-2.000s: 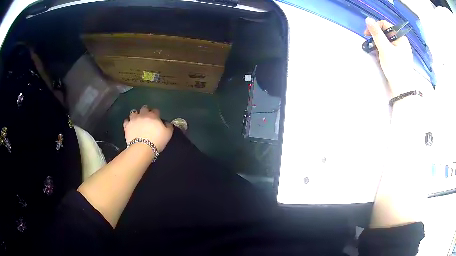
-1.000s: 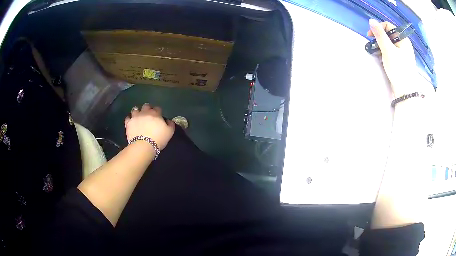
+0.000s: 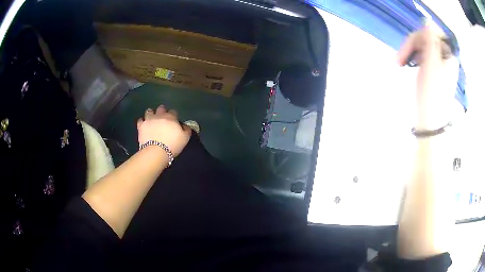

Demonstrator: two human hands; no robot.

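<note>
My right hand (image 3: 428,50) is motion-blurred over the edge of the translucent blue sewing template (image 3: 367,18) at the upper right. A small dark part of the thread snips (image 3: 412,62) shows at its fingers; the rest is blurred or hidden. The template lies along the far side of the white table and is cut off by the picture's top edge. My left hand (image 3: 164,130) rests palm down on my dark-clothed knee, empty, with its fingers slightly apart.
The white table (image 3: 361,122) has small dark marks near its front. Under it are a grey box (image 3: 290,130) and a dark round object (image 3: 302,85). A cardboard box (image 3: 181,64) stands on the green floor, with a pale stool edge (image 3: 97,156) at left.
My right hand has turned, its fingers lower and its wrist bent, and it is now blurred. The view has shifted slightly. My left hand still rests on my knee.
</note>
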